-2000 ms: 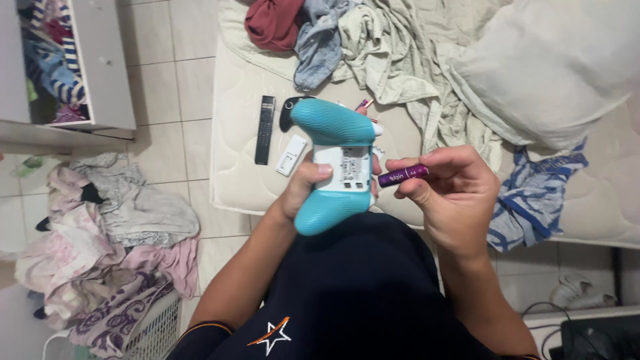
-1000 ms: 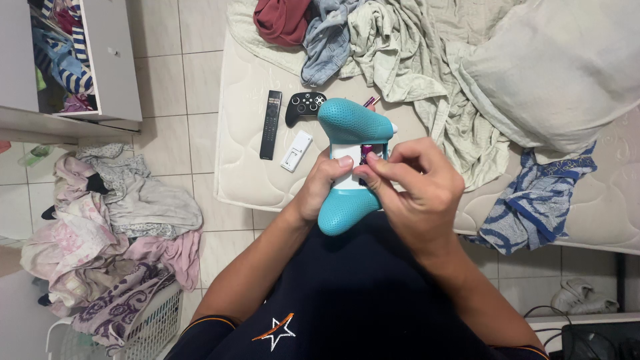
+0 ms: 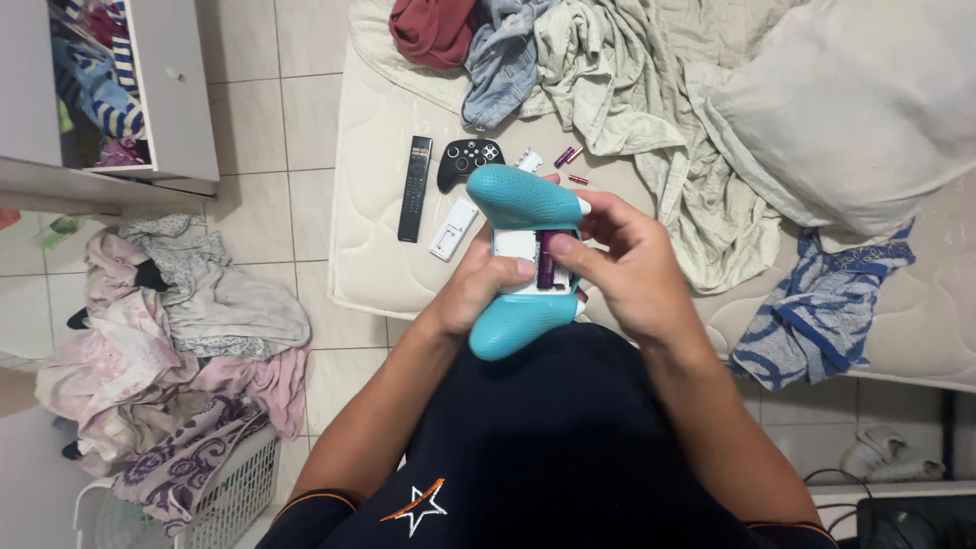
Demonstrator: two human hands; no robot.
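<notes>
A white game controller with textured turquoise grip covers [image 3: 524, 200] is held underside up in front of my body. My left hand [image 3: 482, 284] grips it from the left, thumb on the white back. A purple AA-type battery [image 3: 546, 263] lies in the open battery compartment. The thumb of my right hand [image 3: 629, 263] presses on the battery's upper part, while its fingers curl behind the controller's right edge. Whether a second battery sits in the compartment is hard to tell.
On the mattress [image 3: 366, 259] lie a black remote control [image 3: 415, 189], a black game controller [image 3: 467, 162], a white remote [image 3: 454, 229], a white plastic piece [image 3: 528, 160] and several loose batteries [image 3: 565, 157]. Crumpled bedding [image 3: 610, 69] lies behind. A laundry basket [image 3: 236, 480] heaped with clothes stands left.
The purple battery, held in my right hand beside the controller two seconds ago, is now in the compartment under my right thumb. My left hand still holds the controller.
</notes>
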